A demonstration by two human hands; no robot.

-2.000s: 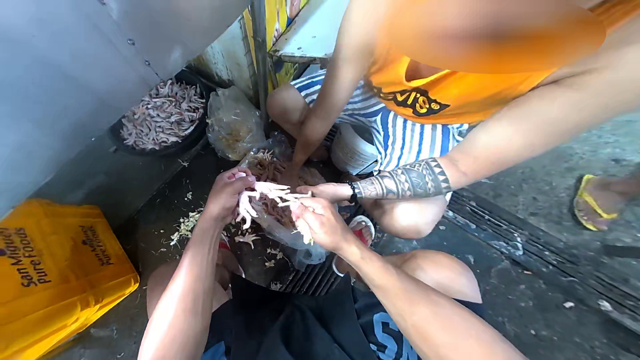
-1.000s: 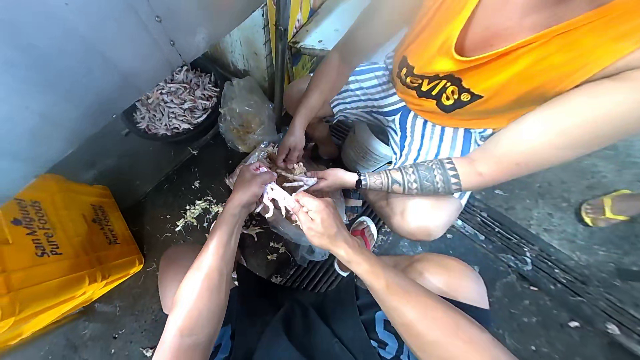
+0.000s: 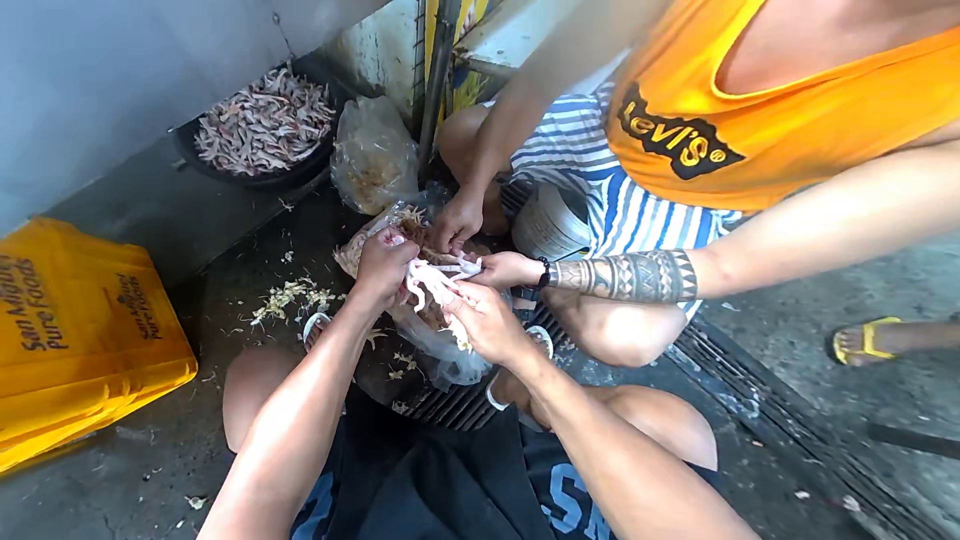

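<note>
My left hand (image 3: 386, 264) is closed around the leg end of a pale chicken foot (image 3: 429, 283). The fingers of my right hand (image 3: 484, 319) pinch the toes of that foot, with yellowish skin scraps (image 3: 459, 334) hanging below them. Beneath both hands lies a clear plastic bag (image 3: 442, 349), and a bag of chicken feet (image 3: 360, 244) rests just behind my left hand. Close beyond my hands, a co-worker's two hands (image 3: 480, 244) work over the same bags; one of them holds another pale foot (image 3: 461, 266). My fingers partly hide the foot I hold.
A black basin of chicken feet (image 3: 262, 127) stands at the back left, beside a tied plastic bag (image 3: 375, 157). A yellow crate (image 3: 90, 330) is at left. Skin scraps (image 3: 292, 296) litter the floor near a drain grate (image 3: 450, 405). Another person's sandalled foot (image 3: 870, 341) is at right.
The co-worker's left forearm and hand stay beside mine, while the other hand has come up from lower in the bag to near my left hand. My hands still hold a foot between them.
</note>
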